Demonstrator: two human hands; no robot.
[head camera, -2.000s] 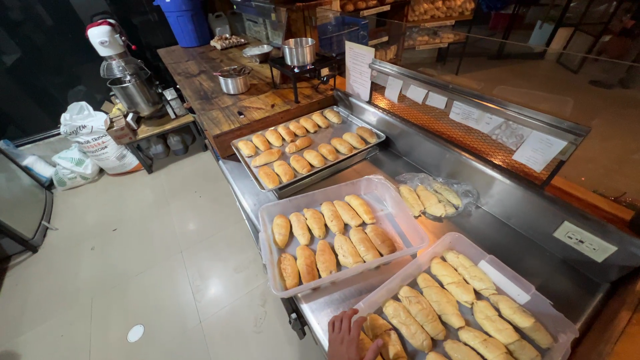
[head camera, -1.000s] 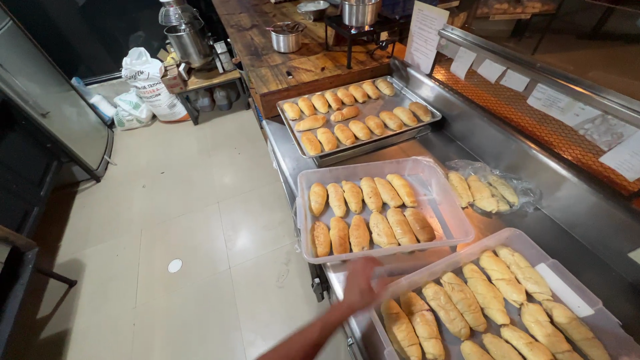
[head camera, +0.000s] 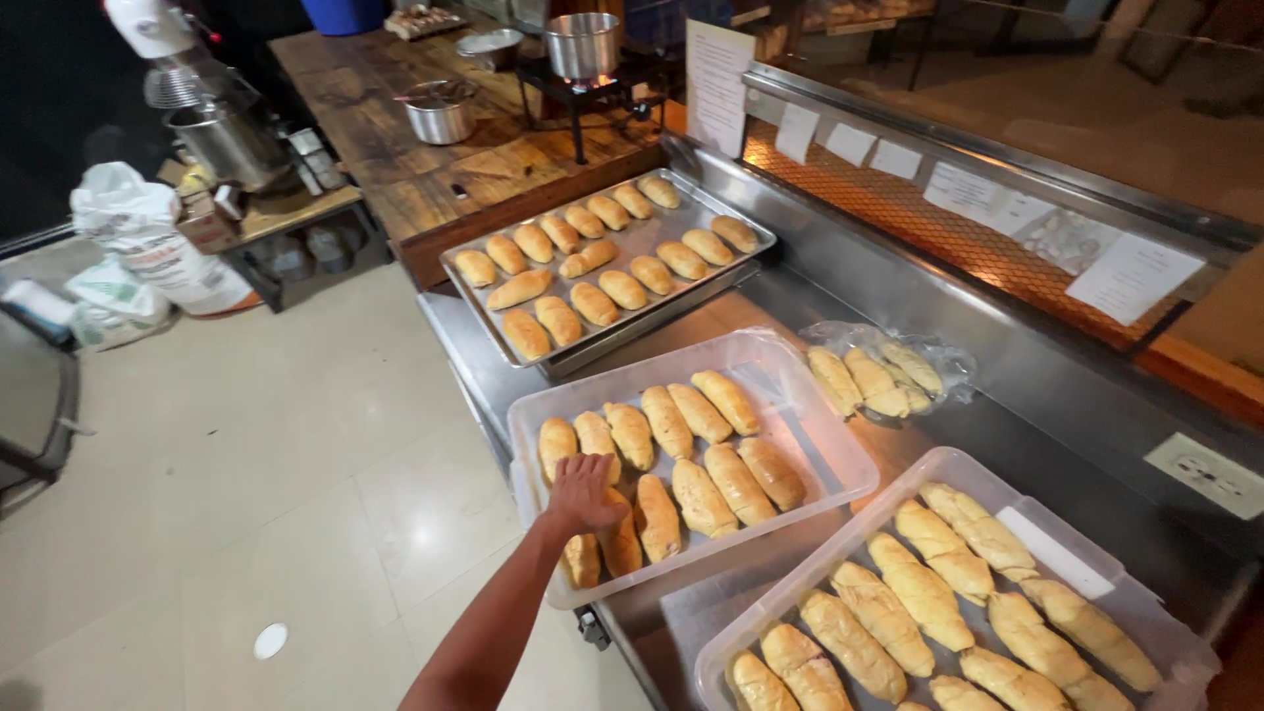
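My left hand (head camera: 585, 494) reaches from the bottom edge over the left part of a translucent plastic bin (head camera: 859, 474) that holds two rows of baked bread rolls (head camera: 667, 422). Its fingers lie over the rolls near the bin's left end; whether they grip one is hidden. My right hand is out of view. Nearer, at the lower right, a second plastic bin (head camera: 709, 647) holds paler long rolls (head camera: 920, 591). Beyond the first bin, a metal baking tray (head camera: 494, 336) carries browned rolls (head camera: 559, 319). A clear plastic bag (head camera: 956, 370) with several pale rolls lies to the right.
A wooden table (head camera: 385, 178) bears a metal pot (head camera: 583, 47) on a lit burner (head camera: 592, 84) and a smaller pot (head camera: 440, 117). A metal ledge with a mesh panel (head camera: 889, 207) borders the counter's right side. Sacks (head camera: 163, 242) and a stand mixer (head camera: 158, 30) stand at the left.
My left hand has moved from beside the near bin to over the rolls in the middle bin. The view has shifted.
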